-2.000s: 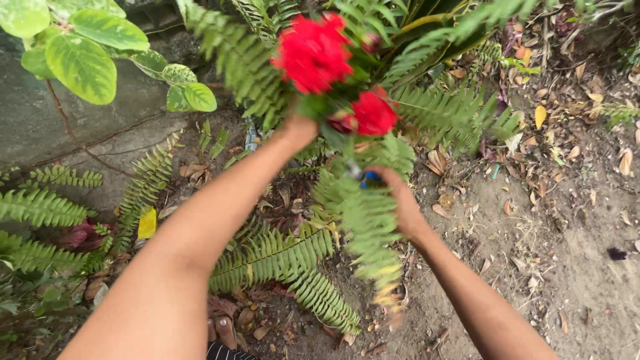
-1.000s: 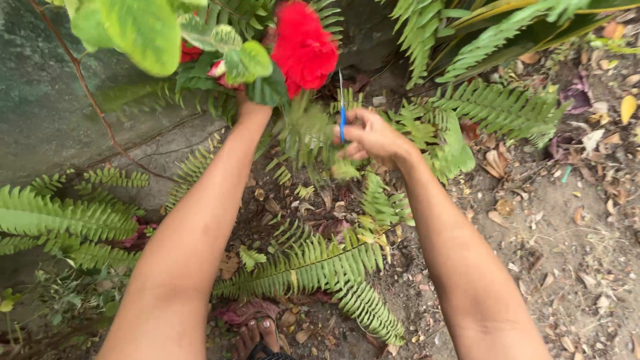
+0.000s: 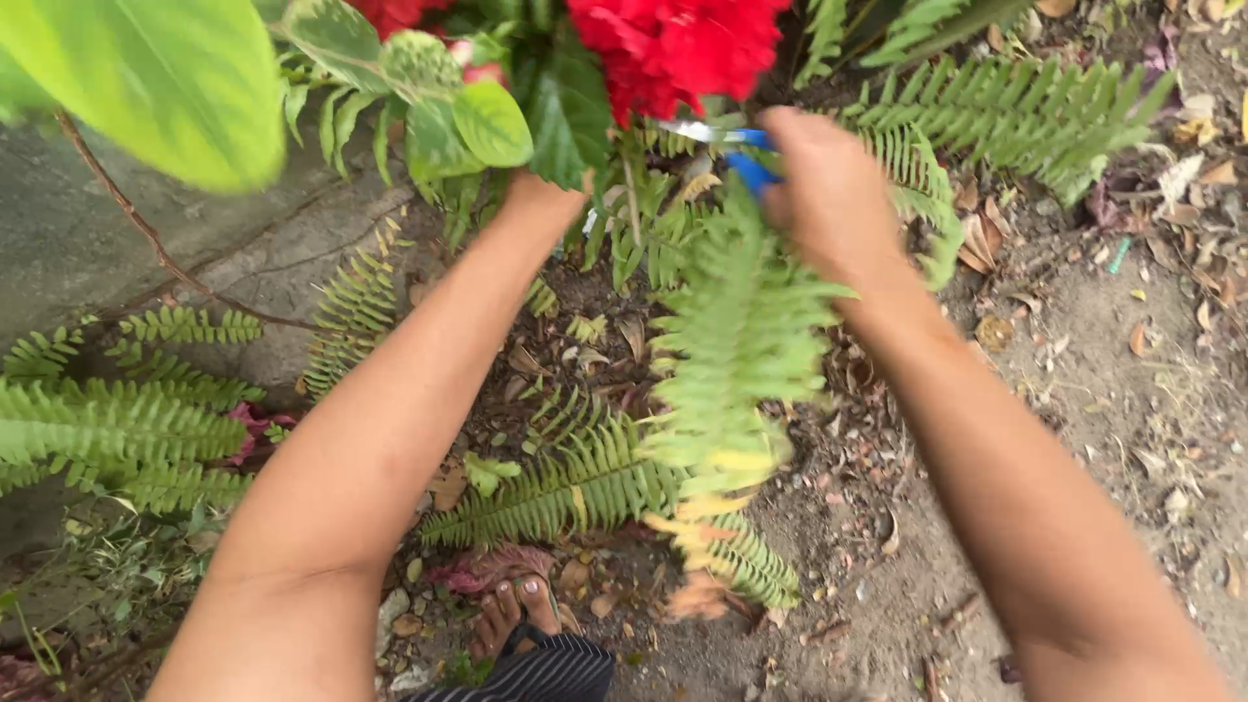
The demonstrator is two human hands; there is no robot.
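Blue-handled scissors (image 3: 746, 156) are in my right hand (image 3: 829, 190), their metal blades pointing left just under a large red flower (image 3: 682, 49). A fern frond (image 3: 736, 341), green with a yellow-brown tip, hangs below the right hand; whether the fingers hold it too is unclear. My left hand (image 3: 551, 190) reaches up behind the dark green leaves (image 3: 565, 112) beside the flower. Its fingers are hidden, so its grip cannot be seen. A second red flower (image 3: 398, 12) shows at the top edge, left of the first.
A large blurred leaf (image 3: 156, 88) hangs close at the upper left, with a thin brown stem (image 3: 146, 229) before a grey wall (image 3: 58, 234). Ferns (image 3: 107, 429) grow at the left. Dry leaves litter the soil (image 3: 1102, 390). My sandalled foot (image 3: 517, 614) stands at the bottom.
One second ago the scissors pointed upward; now the blades point left, closer beneath the flower. A frond hangs below the right hand, as it did two seconds ago.
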